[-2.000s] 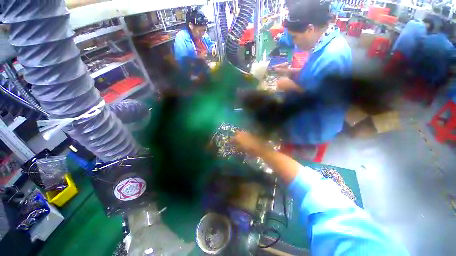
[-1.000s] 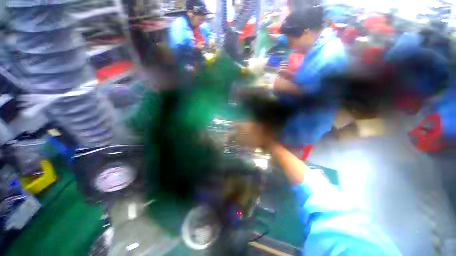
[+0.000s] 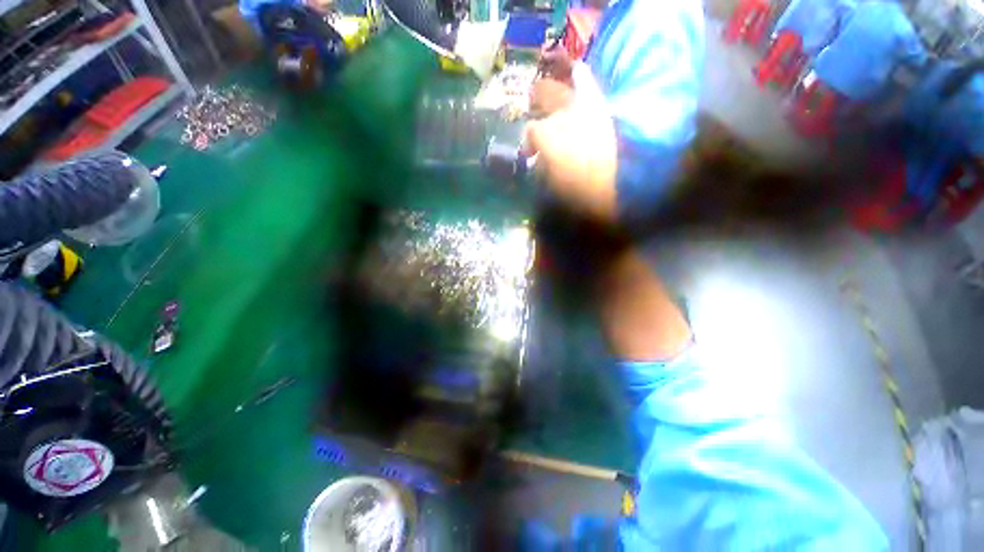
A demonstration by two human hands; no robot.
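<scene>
A heap of small silvery metal parts (image 3: 469, 264) lies on the bench under strong glare. My right forearm (image 3: 647, 307), in a blue sleeve, reaches up from the lower right, beside the heap's right edge. A dark blurred smear crosses the picture at my wrist, so I cannot make out my right hand or anything in it. Bare skin (image 3: 577, 146) shows beyond the smear, but I cannot tell whose it is. My left hand is not in view.
A white round tub (image 3: 356, 523) with silvery contents stands at the bottom. A dark bag (image 3: 70, 464) and ribbed hose (image 3: 54, 199) are at left. Rings (image 3: 227, 115) lie at the upper left. A blue-clad person (image 3: 653, 65) is beyond my arm. Dark blur covers the middle.
The view has shifted: tub, bag and hose now appear further left, the people higher. My right hand was over the metal parts; now my forearm reaches further up, right of the heap.
</scene>
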